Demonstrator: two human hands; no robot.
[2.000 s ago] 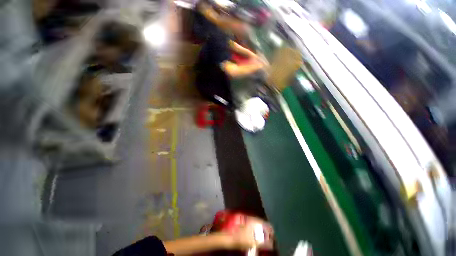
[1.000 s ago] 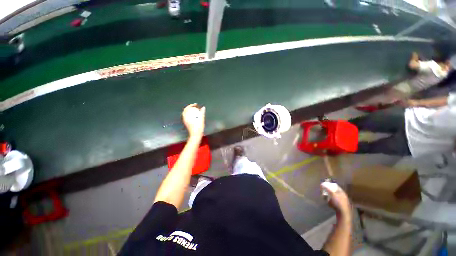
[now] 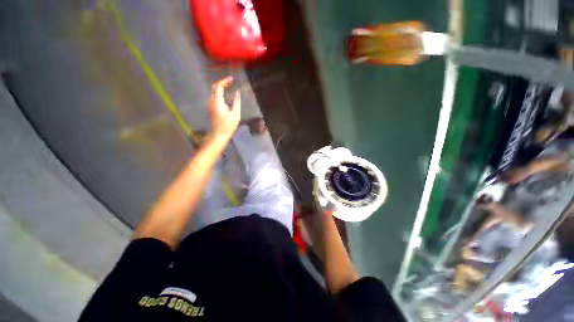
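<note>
A white fan (image 3: 350, 183) with a dark ringed centre is at the near edge of the dark green bench top, right of my legs. My right hand (image 3: 325, 210) is at the fan's lower left side and grips it; the fan hides most of the fingers. My left hand (image 3: 225, 112) is open and empty over the grey floor. It is below a red stool (image 3: 228, 28) and does not touch it.
A brown item (image 3: 387, 44) with a white end lies across the bench top at the upper right. A pale rail runs beside the green belt. Blurred people (image 3: 497, 233) are beyond the belt. Part of another red stool (image 3: 298, 234) shows by my leg.
The view has turned. My left hand has left the bench and is over the floor. My right hand, earlier apart from the fan with a small white thing, is now at the fan.
</note>
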